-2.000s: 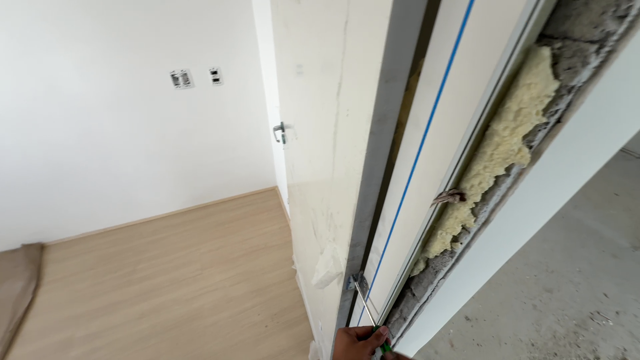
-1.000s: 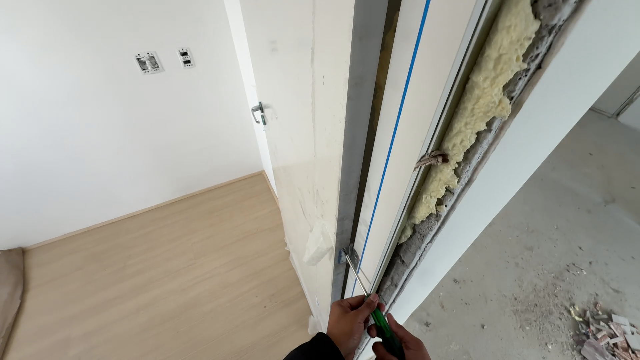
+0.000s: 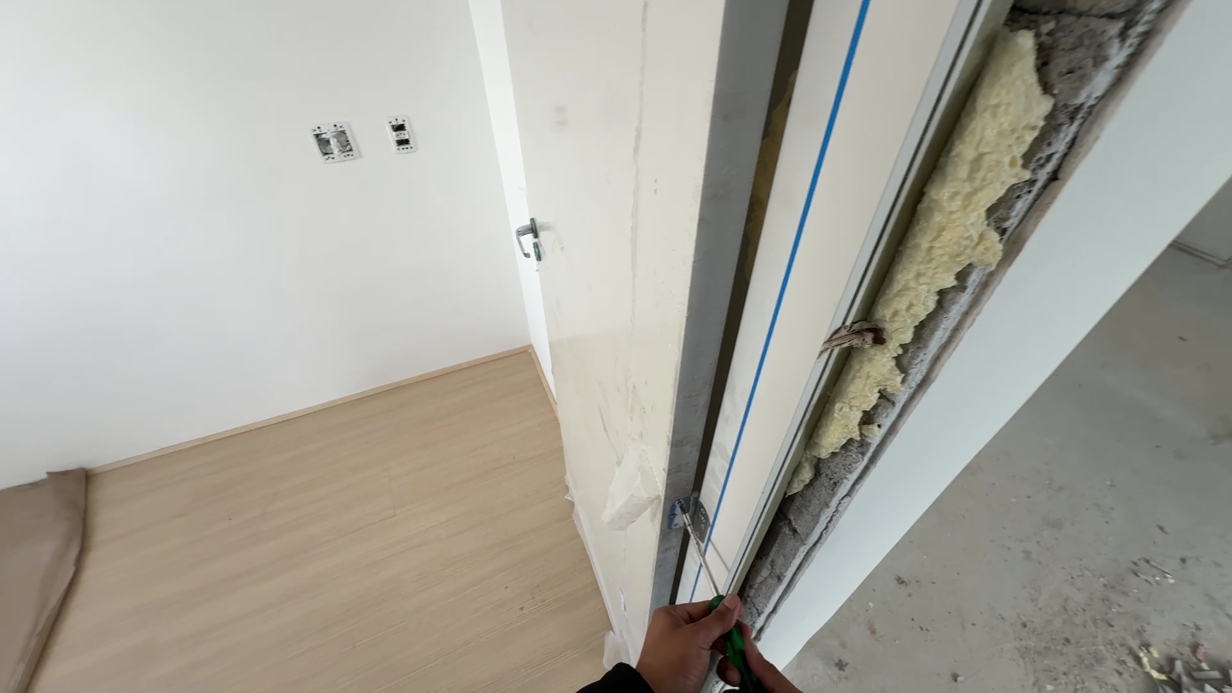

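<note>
A screwdriver with a green handle (image 3: 734,647) points up and to the left, its metal shaft reaching a metal hinge (image 3: 688,515) on the edge of a white door (image 3: 616,289). The fingers of my left hand (image 3: 681,643) pinch the front of the handle where the shaft begins. Behind it, my right hand (image 3: 765,671) grips the handle's rear part, partly cut off by the lower frame edge. Beside the hinge stands the pale door frame (image 3: 818,241) with a blue line along it.
Yellow expanding foam (image 3: 962,202) fills the gap between the frame and rough masonry. A twisted strip (image 3: 852,337) sticks out there. The open door bears a lever handle (image 3: 527,239). Wood-look flooring lies left, brown sheeting (image 3: 38,568) at its edge; rubble (image 3: 1189,669) lies on the concrete floor right.
Two seconds ago only fingers showed at the lower edge; more of both hands and of the green handle shows now. The shaft stays at the hinge.
</note>
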